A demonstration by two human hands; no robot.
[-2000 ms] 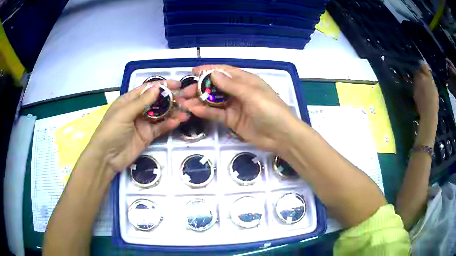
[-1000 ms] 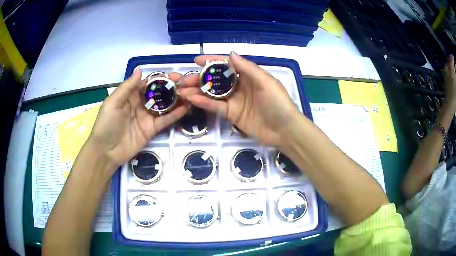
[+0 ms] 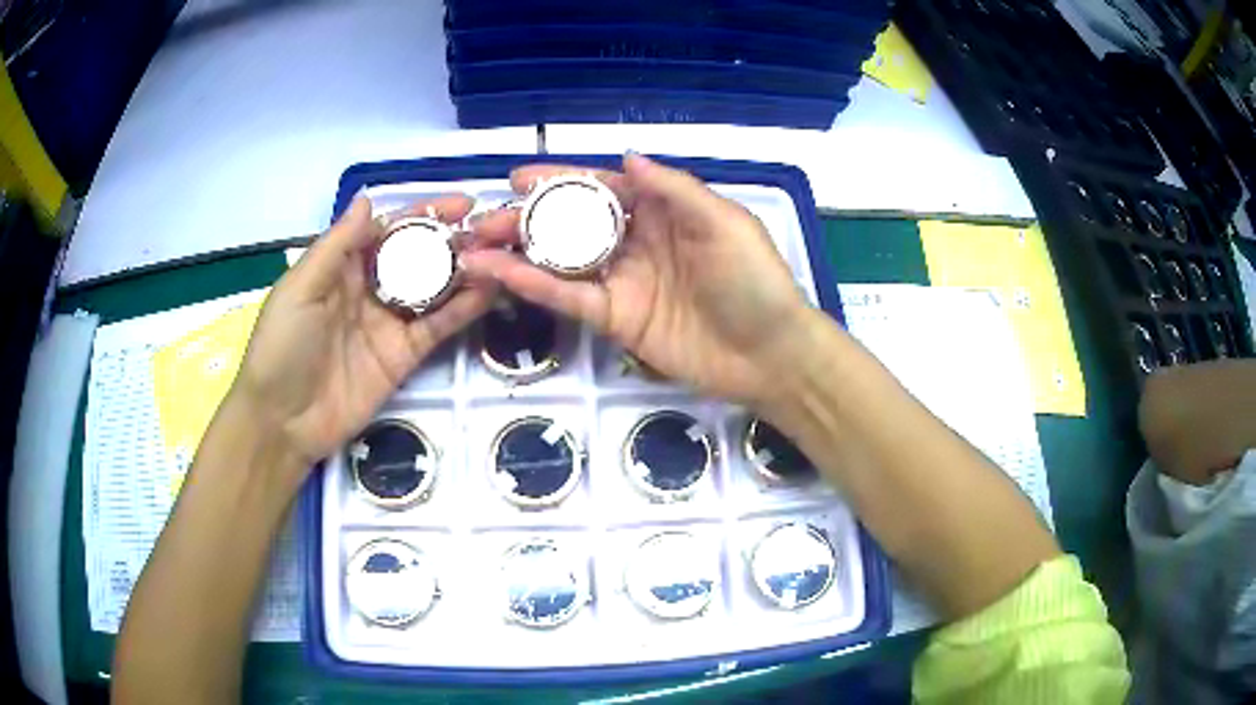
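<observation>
My left hand (image 3: 351, 331) holds a round smartwatch (image 3: 415, 263) on its fingers, face up, with a bright white screen. My right hand (image 3: 689, 282) holds another smartwatch (image 3: 572, 225) beside it, also face up and white. Both are held above the back part of a white blister tray with a dark blue frame (image 3: 320, 579). Smartwatches such as one dark-faced one (image 3: 536, 460) lie in the tray's square pockets, several with small white tabs. The front row reflects white light. My hands hide some of the back pockets.
Stacked dark blue trays (image 3: 661, 69) stand behind. Printed sheets (image 3: 124, 455) and yellow papers (image 3: 1006, 310) lie at both sides. A long white foam strip (image 3: 53, 510) is at the left edge. At the right are black trays of watches (image 3: 1164, 269) and another person's arm (image 3: 1212, 413).
Both held watch screens have turned from dark with coloured icons to plain white. My hands stay in nearly the same place. The neighbour's arm has moved lower.
</observation>
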